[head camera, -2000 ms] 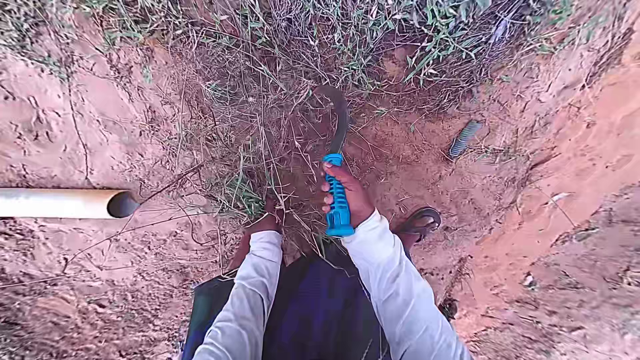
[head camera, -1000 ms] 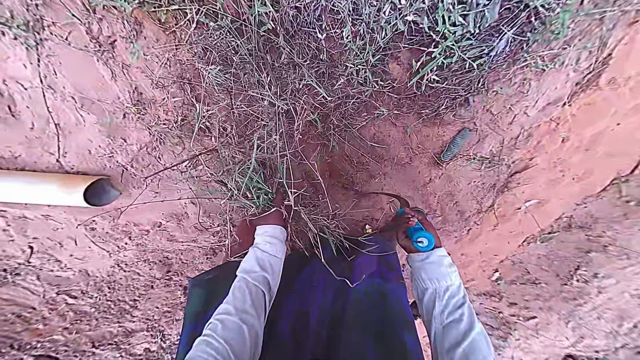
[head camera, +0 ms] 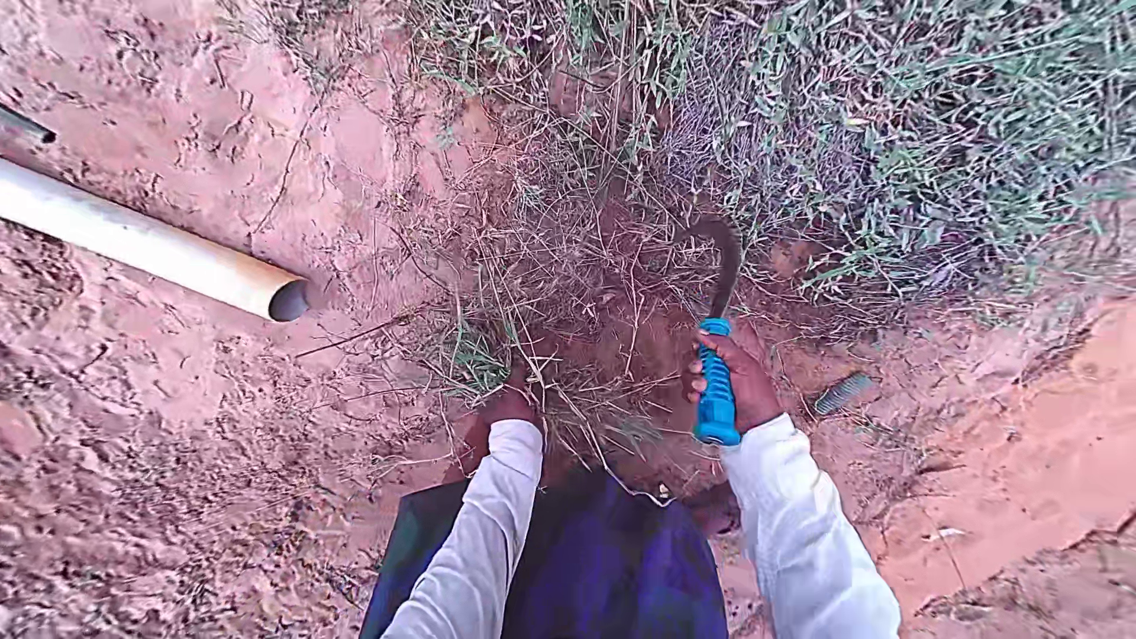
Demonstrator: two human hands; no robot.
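Observation:
My right hand (head camera: 741,377) is closed around the blue ridged handle of a sickle (head camera: 717,382). The dark curved blade (head camera: 728,262) points away from me, its tip hooking left at the edge of the grass. Lower and to the left, my left hand (head camera: 510,404) is at a clump of cut or pulled grass (head camera: 484,359), with dry stems spreading over and beside it. The stems partly cover its fingers, but it appears closed on the clump.
A pale pipe (head camera: 151,244) lies on reddish soil at left, near the end of a dark rod (head camera: 27,122). Dense green grass (head camera: 905,151) grows at upper right. A ribbed greenish object (head camera: 843,393) lies right of my right hand. Dark cloth (head camera: 603,568) covers my lap.
My right hand has moved the sickle forward, away from my lap, and its blade now points away from me. My left hand stays at the grass clump. The view has turned somewhat.

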